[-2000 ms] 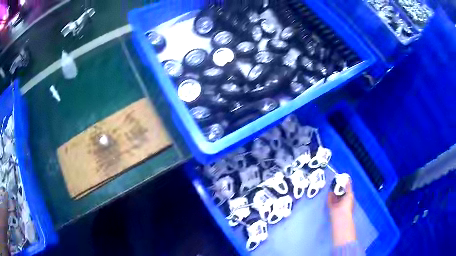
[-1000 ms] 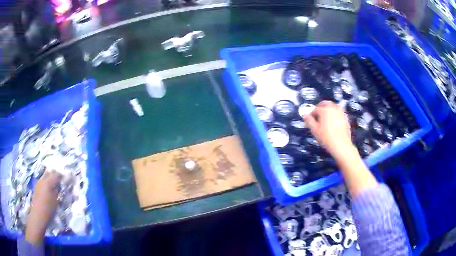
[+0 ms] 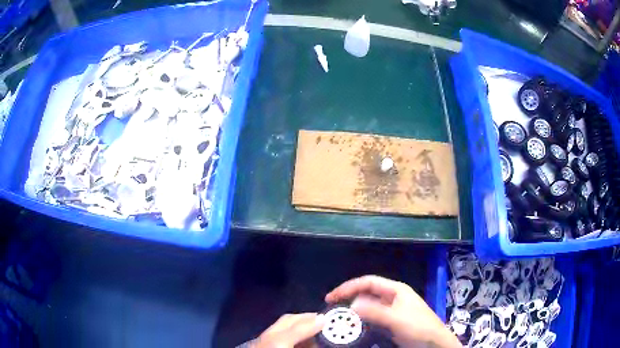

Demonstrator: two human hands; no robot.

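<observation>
A toy wheel (image 3: 341, 325) with a black tyre and silvery spoked hub is held between my two hands at the bottom centre, in front of the bench edge. My left hand (image 3: 292, 331) holds it from the left, and my right hand (image 3: 391, 309) curls over its right side. Whether a white part is also in my hands is hidden. A stained cardboard pad (image 3: 330, 173) lies on the green bench, with a small white knob or dab (image 3: 387, 164) on it. White plastic parts (image 3: 129, 136) fill the left blue tray (image 3: 239, 136).
Loose wheels (image 3: 537, 148) lie in the upper right blue tray (image 3: 484, 170). Wheel sub-assemblies (image 3: 503, 292) lie in the lower right tray. A squeeze bottle (image 3: 357, 37) and a small white nozzle-like piece (image 3: 321, 58) are behind the cardboard. A part-built toy frame (image 3: 433, 7) is at the top edge.
My right hand has left the wheel tray and my left hand the white parts tray. Both are now together at the bottom centre around a wheel. The view has turned left and down.
</observation>
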